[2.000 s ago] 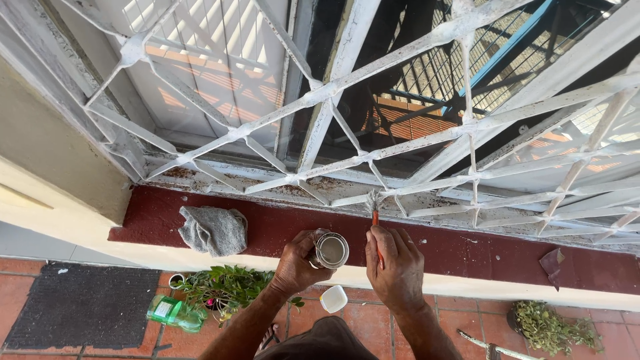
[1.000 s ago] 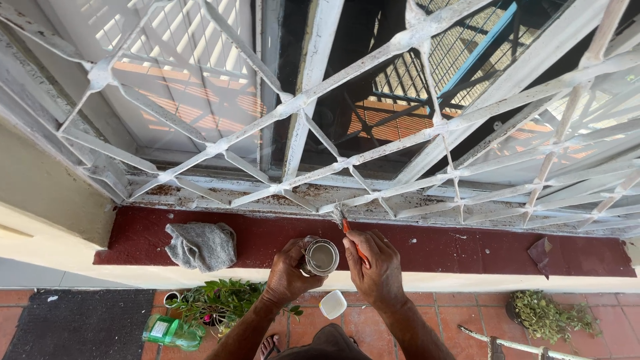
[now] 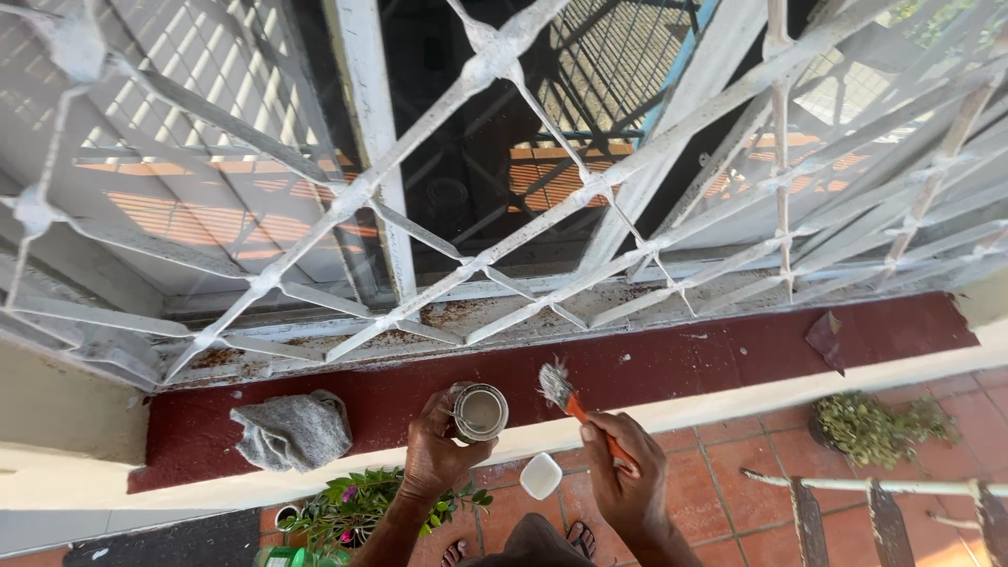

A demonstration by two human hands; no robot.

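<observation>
My left hand [image 3: 441, 441] holds a small round can [image 3: 481, 412] of pale grey liquid at the front edge of the dark red window sill [image 3: 654, 370]. In my right hand [image 3: 626, 465] is a paintbrush [image 3: 577, 403] with an orange handle; its worn bristles, coated whitish, are above the sill, apart from the grille. Beyond both hands rises a white metal window grille [image 3: 475, 264] of crossed bars. Rust-brown patches mark the window frame's ledge [image 3: 465, 313] behind it.
A grey cloth [image 3: 293, 431] lies on the sill at left, a dark red scrap [image 3: 826, 342] at right. Below are a white plastic tub [image 3: 541, 476], a flowering plant [image 3: 354, 504], a green plastic bottle [image 3: 287, 557], another potted plant [image 3: 874, 429] and a weathered slatted metal-framed piece [image 3: 882, 488].
The brush has come away from the lower bars of the grille and is now over the sill. My left hand still holds the can.
</observation>
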